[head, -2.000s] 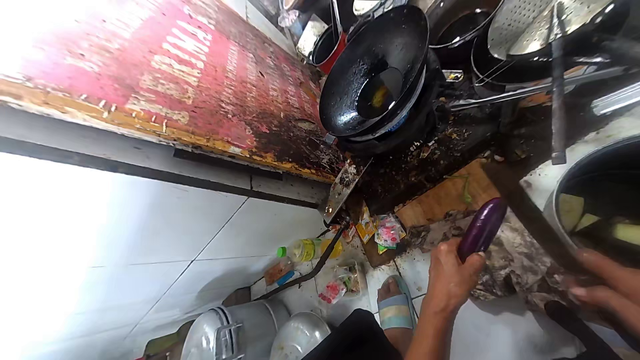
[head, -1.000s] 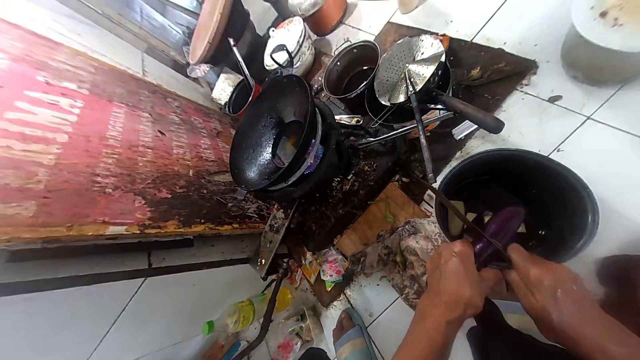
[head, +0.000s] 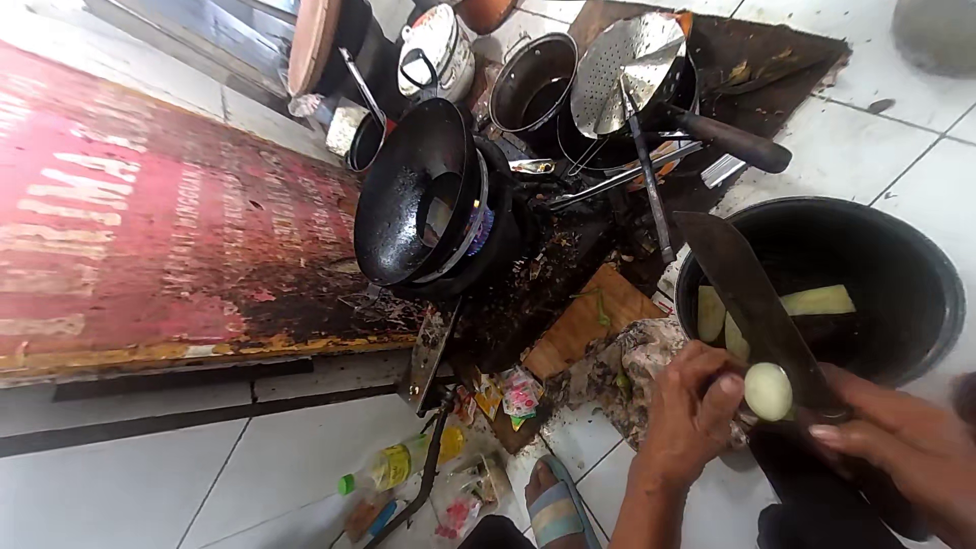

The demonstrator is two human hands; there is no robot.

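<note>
My left hand point(head: 694, 412) grips an eggplant, whose pale round cut end point(head: 768, 391) faces up toward the camera. In my right hand point(head: 892, 442) is a large dark-bladed knife point(head: 755, 297), its blade slanting up and left just beside the cut end. Beyond both hands stands a wide dark pot point(head: 942, 282), and several pale eggplant pieces point(head: 820, 300) lie inside it. The knife's blade crosses in front of the pot's near left side. Most of the eggplant's skin and the knife's handle are hidden by my fingers.
A black wok point(head: 412, 191) sits on a burner with a blue flame point(head: 480, 229). Behind are a metal pot point(head: 534, 84) and a perforated skimmer point(head: 610, 76). A crumpled cloth point(head: 640, 358), a wooden board point(head: 591, 320) and an oil bottle point(head: 396, 465) lie on the floor.
The eggplant was purple and whole-looking in my left hand; now its pale cut end shows. The knife has swung up from across the eggplant to beside that end. The view turned toward the pot.
</note>
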